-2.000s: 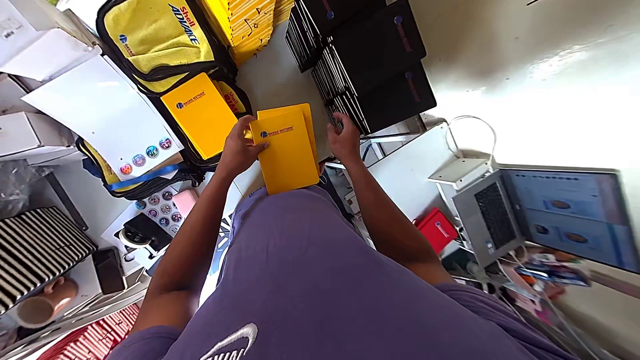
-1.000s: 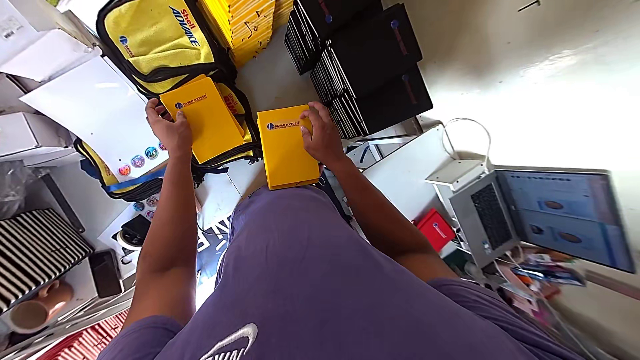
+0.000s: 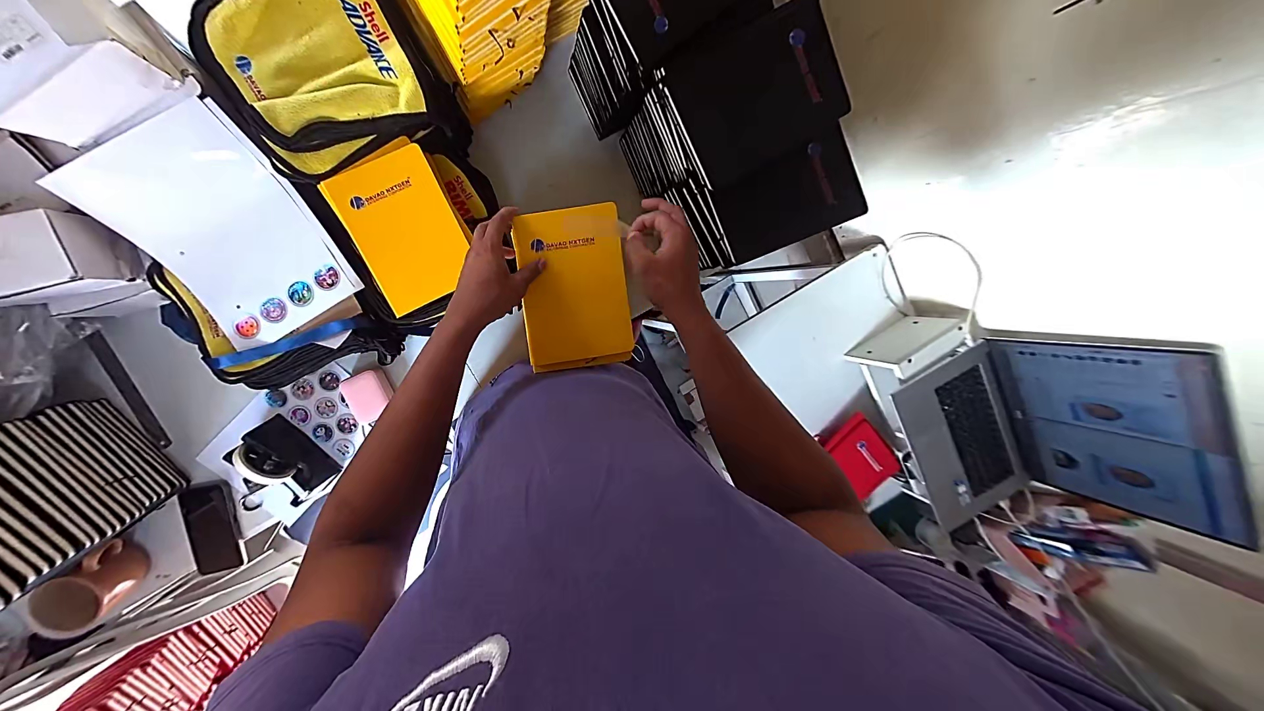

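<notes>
A yellow notebook (image 3: pixel 578 306) with a printed logo lies in front of my body, on top of at least one more yellow cover. My left hand (image 3: pixel 494 275) grips its left edge, thumb on the cover and fingers at the side. Just off its upper right edge is my right hand (image 3: pixel 664 252), fingers curled close together; whether it pinches something thin there, I cannot tell. More yellow notebooks (image 3: pixel 397 232) rest on a yellow and black bag, left of my left hand.
Black notebooks (image 3: pixel 731 128) stand stacked beyond my right hand. Yellow notebooks (image 3: pixel 504 49) are piled at the top. A white sheet with round stickers (image 3: pixel 197 217) lies left. An open laptop (image 3: pixel 963 425) stands right, near a red box (image 3: pixel 861 456).
My left hand has moved right, from the notebooks on the bag to the notebook before me. My right hand has let go of that notebook's top right corner and sits beside it.
</notes>
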